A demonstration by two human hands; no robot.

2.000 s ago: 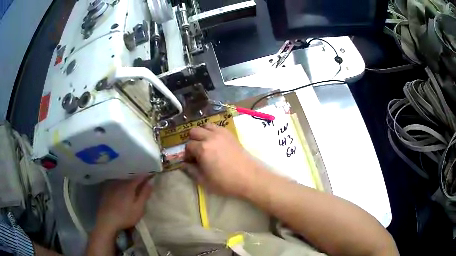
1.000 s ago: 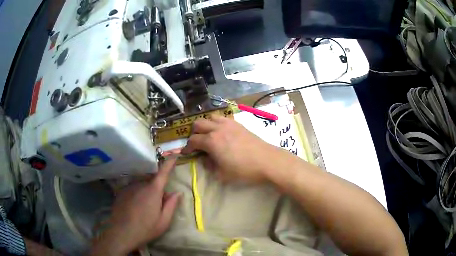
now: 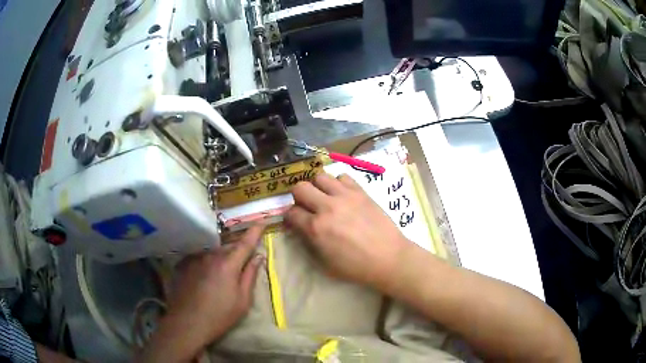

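The beige bag cloth (image 3: 333, 291) lies below the sewing head, with a yellow binding tape (image 3: 276, 287) running down it. Its top edge meets the amber clamp frame (image 3: 265, 186), which bears black handwriting. A red-pink line (image 3: 251, 216) shows in the clamp window. My left hand (image 3: 212, 291) lies at the left of the cloth, index fingertip on the edge by the clamp. My right hand (image 3: 347, 223) has bent fingers at the clamp's right end, on the cloth edge. Whether its fingers pinch cloth is hidden.
The white sewing head (image 3: 134, 198) is close at left. A pink-red tool (image 3: 358, 163) lies on the white template (image 3: 382, 205). Snips (image 3: 401, 73) and a black cord (image 3: 418, 127) are behind. Looped beige straps (image 3: 602, 191) lie at right, a dark screen (image 3: 474, 25) at back.
My left hand has moved right and up to the cloth edge by the clamp. My right hand has slid right along the edge, uncovering more of the clamp window and red-pink line.
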